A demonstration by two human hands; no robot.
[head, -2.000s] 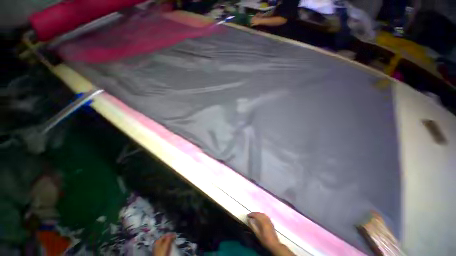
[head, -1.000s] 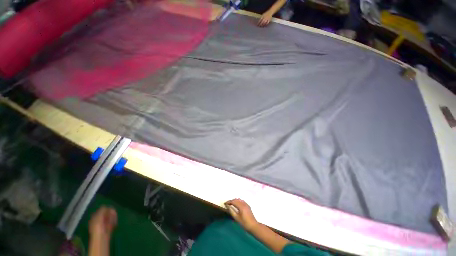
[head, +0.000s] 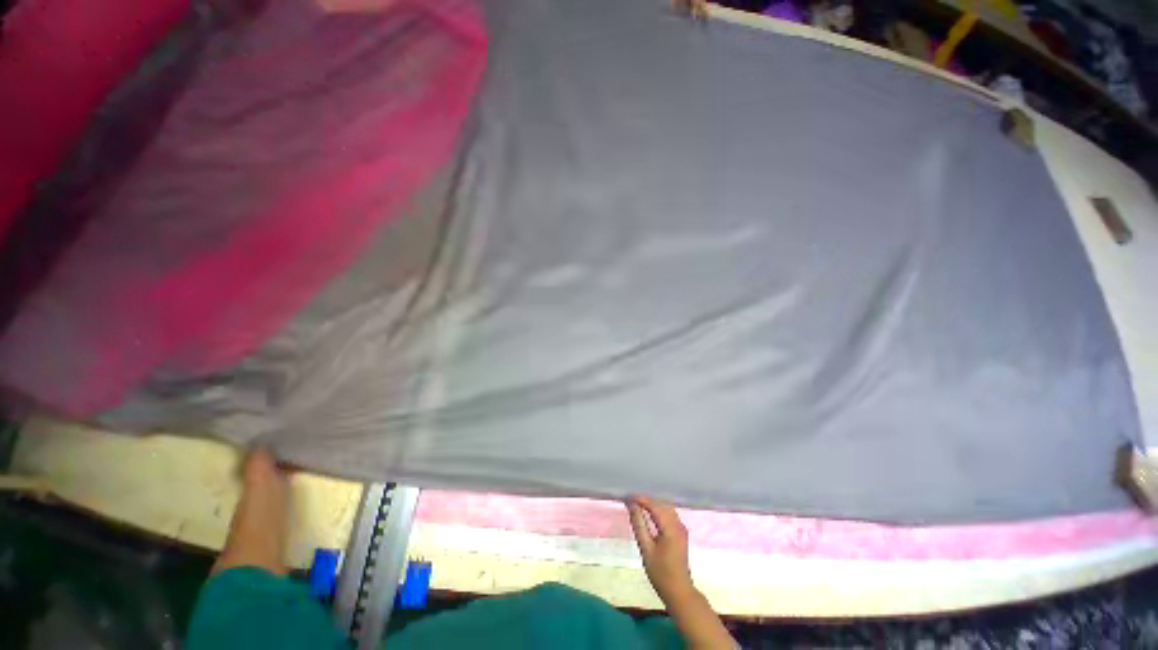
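Note:
The grey fabric ply (head: 711,254) covers most of the table. Sheer bright pink fabric (head: 318,229) lies over its left part. My left hand (head: 260,476) holds the ply's near edge left of the rail; its fingertips are partly hidden and creases run from it. My right hand (head: 660,540) pinches the near edge right of the rail. The silver end-cutter track (head: 379,559), with a dark toothed line, runs under the ply between my hands. A blue clamp (head: 414,584) sits beside it. The pale pink lay (head: 825,533) shows along the near edge.
A wrapped metal weight (head: 1139,477) is at the ply's near right corner. Another weight (head: 1018,127) is at the far right corner, and a third (head: 1112,218) lies on the table beyond the ply. A pink fabric roll (head: 51,89) is at upper left. Another person's hand (head: 690,9) is at the far edge.
My left hand has moved from off the table to the ply's edge. My right hand has moved from the table edge to the ply. The near edge lies flatter and the view has shifted.

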